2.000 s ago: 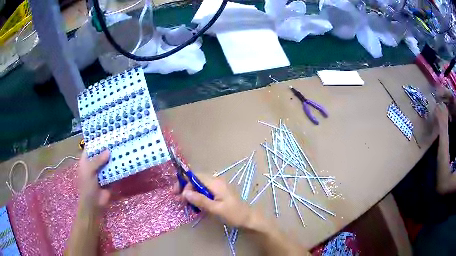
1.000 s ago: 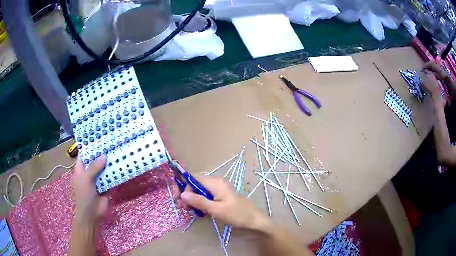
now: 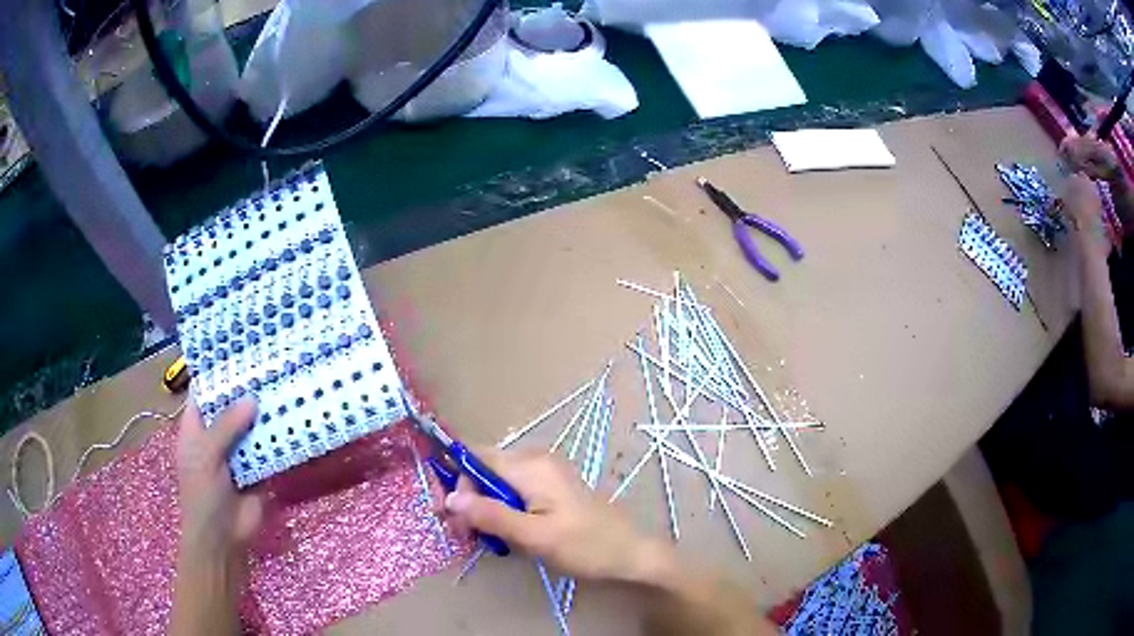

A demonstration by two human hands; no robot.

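Observation:
A white circuit board panel [image 3: 280, 323] with rows of dark dots is held up and tilted over the pink bubble wrap [image 3: 348, 534]. My left hand [image 3: 221, 466] grips its lower left edge, thumb on the face. My right hand [image 3: 535, 503] is closed around the blue-handled cutters [image 3: 479, 475]. Their jaws are at the panel's lower right corner; whether they are closed on it cannot be told. A thin edge strip [image 3: 429, 491] shows just below the jaws, over the pink wrap.
Loose edge strips [image 3: 696, 398] lie crossed mid-table. Purple-handled cutters [image 3: 752, 236] and a white pad [image 3: 833, 149] lie behind. Small boards [image 3: 992, 261] are near another person's hand [image 3: 1088, 186] at right. A box of small boards [image 3: 846, 596] is at the lower right, a cord [image 3: 118, 429] at left.
The view has shifted slightly. The panel stays held up, with the cutters at its lower right corner. The strip below the jaws was not visible there two seconds ago.

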